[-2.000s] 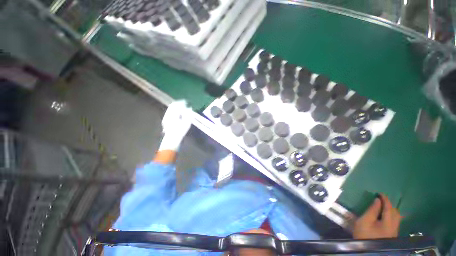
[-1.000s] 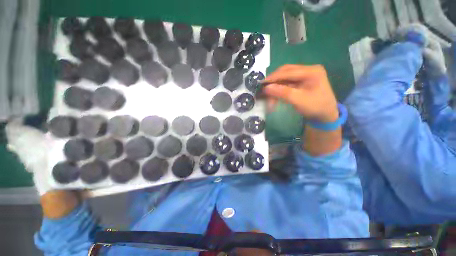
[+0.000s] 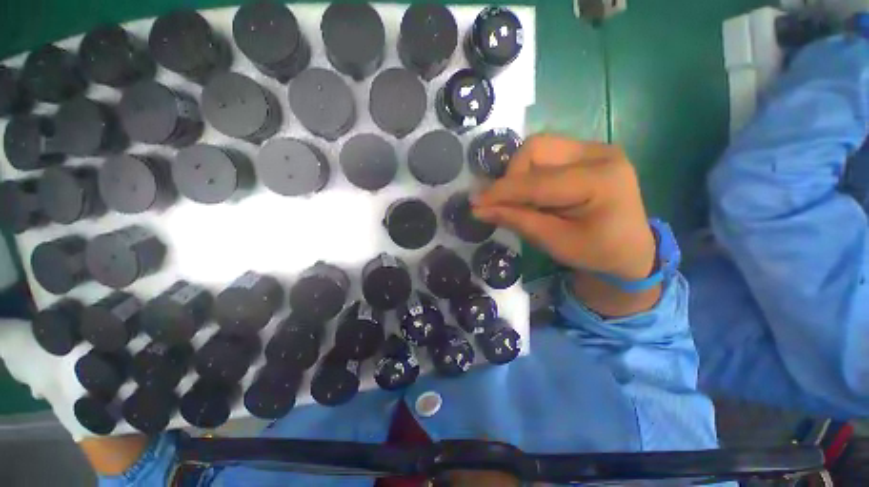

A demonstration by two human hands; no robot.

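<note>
The white foam tray [image 3: 272,238] fills the left and middle of the view, close to the camera. It holds rows of black round parts [image 3: 293,167], with a bare white stretch in the middle. Several parts at its right end are glossy [image 3: 495,38]. My left hand [image 3: 30,366], in a white glove, is at the tray's left edge, holding it; its fingers are mostly hidden. My bare right hand [image 3: 581,204] has its fingertips pinched together at a dark part near the tray's right end. Whether anything is between them is hidden.
A coworker's blue sleeve [image 3: 796,219] is close on the right, beside white foam trays [image 3: 739,71] at the upper right. A small metal plate [image 3: 600,8] lies on the green mat [image 3: 657,76], cut off by the top edge.
The tray has come nearer to the camera and appears larger. My right fingertips have moved from beside the right end to a part slightly further in. The metal plate has shifted up in view.
</note>
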